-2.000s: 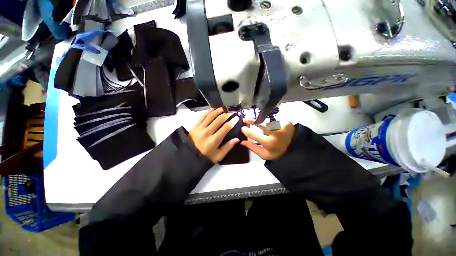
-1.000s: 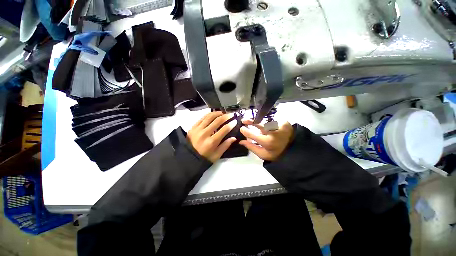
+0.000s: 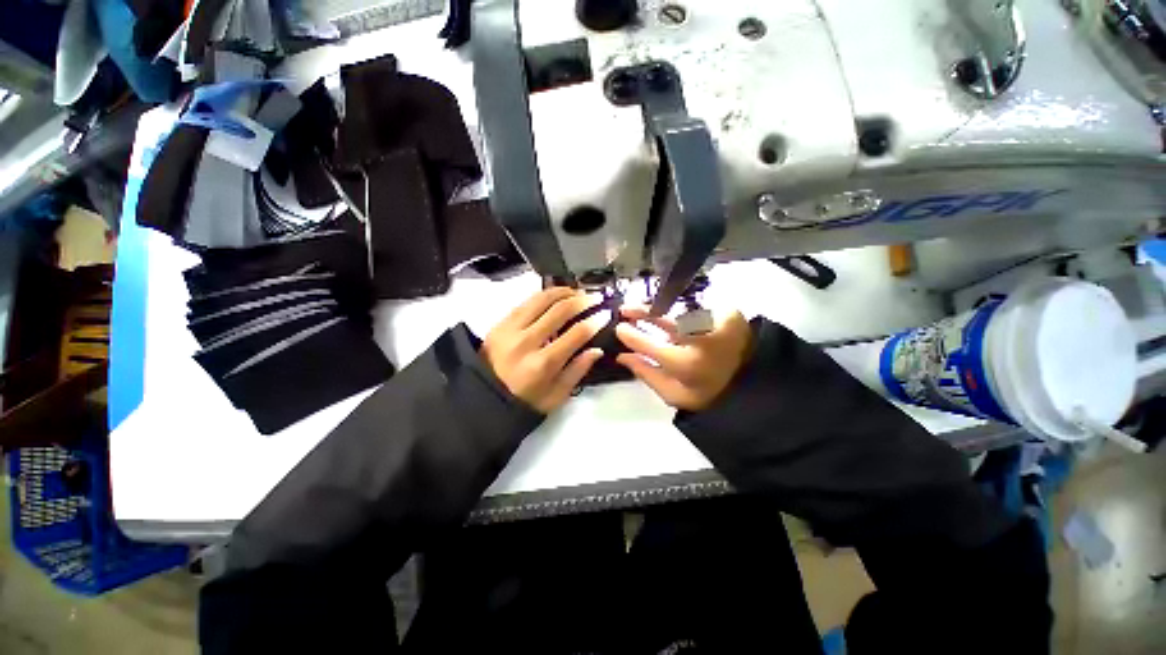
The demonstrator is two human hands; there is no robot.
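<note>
A small black cut piece (image 3: 606, 366) lies flat at the needle area of the white sewing machine (image 3: 767, 115), mostly hidden under my fingers. My left hand (image 3: 542, 351) presses on its left side with the fingers spread. My right hand (image 3: 691, 358) rests on its right side, fingertips close to the presser foot (image 3: 616, 292). The needle itself is too small and blurred to make out. Two dark grey upright bars, the left one (image 3: 514, 154) and the right one (image 3: 691, 192), stand at the front of the machine head.
Left of my hands lies a fanned stack of black pieces (image 3: 292, 346). Behind it are a loose black pile (image 3: 407, 218) and a grey and black bundle (image 3: 220, 186). Small black snips (image 3: 806, 270) lie under the machine arm. A white-lidded tub (image 3: 1010, 358) is at right, a blue crate (image 3: 83, 512) at lower left.
The black piece has moved away from me toward the machine; less of it shows below my fingers. My hands have stayed nearly in place on it.
</note>
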